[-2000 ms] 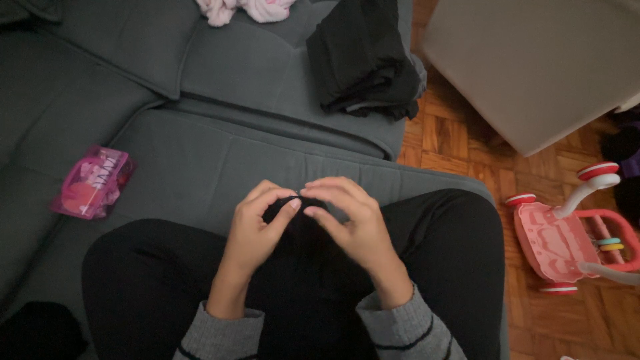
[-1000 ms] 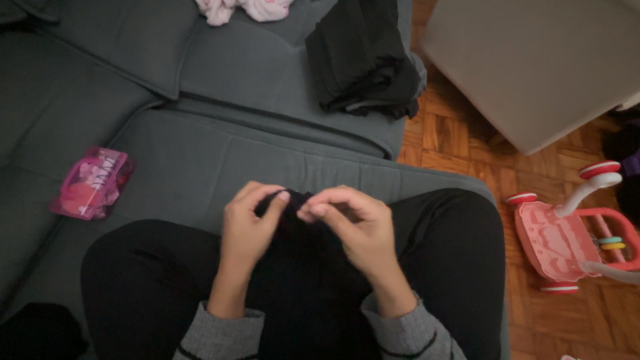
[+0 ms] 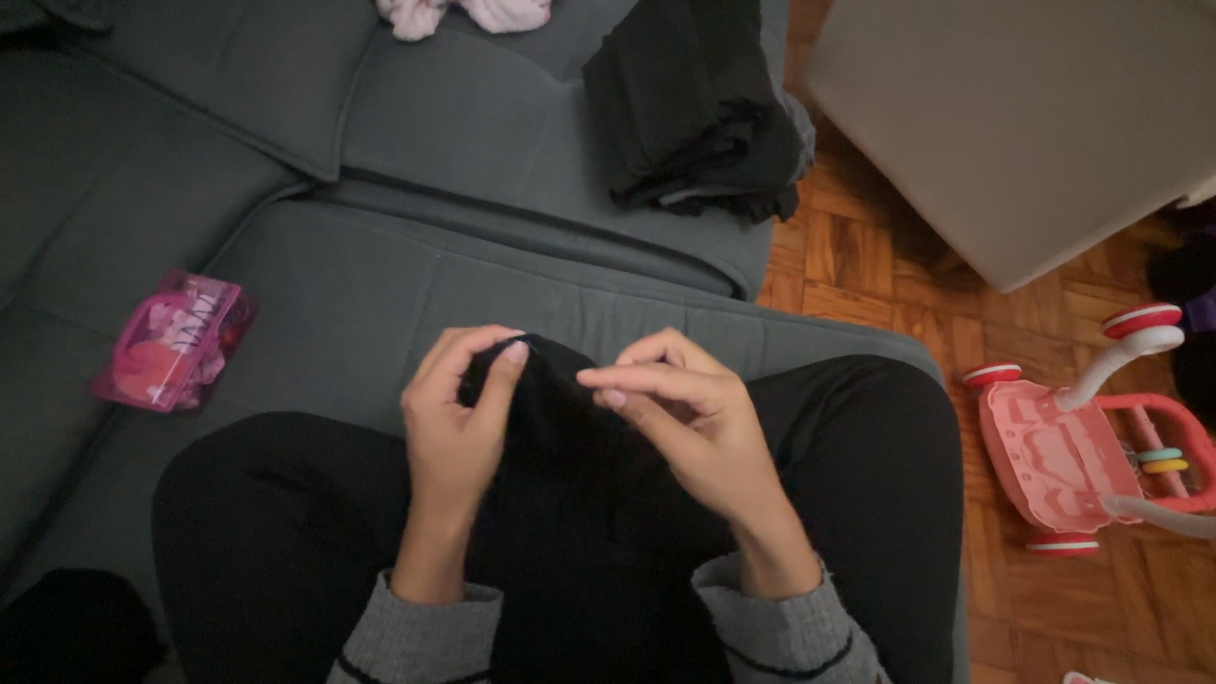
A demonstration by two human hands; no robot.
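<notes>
A dark piece of fabric (image 3: 551, 380) hangs over my lap, its upper edge pinched between the thumb and fingers of my left hand (image 3: 465, 408). To the right of it, my right hand (image 3: 689, 408) has its thumb and index fingertip close together near the same edge; whether something thin, such as a needle or thread, lies between them is too small to tell. The fabric blends into my black trousers (image 3: 864, 456), so its lower outline cannot be made out.
I sit on a grey sofa (image 3: 332, 285). A pink clear plastic case (image 3: 176, 342) lies at left, folded black clothes (image 3: 703, 114) and pale pink cloth (image 3: 508, 11) farther up. Right, on parquet, stand a pink toy walker (image 3: 1054, 456) and a beige block-shaped piece of furniture (image 3: 1026, 114).
My right hand has moved a little to the right, away from my left hand. More of the dark fabric's edge shows between the hands than two seconds ago.
</notes>
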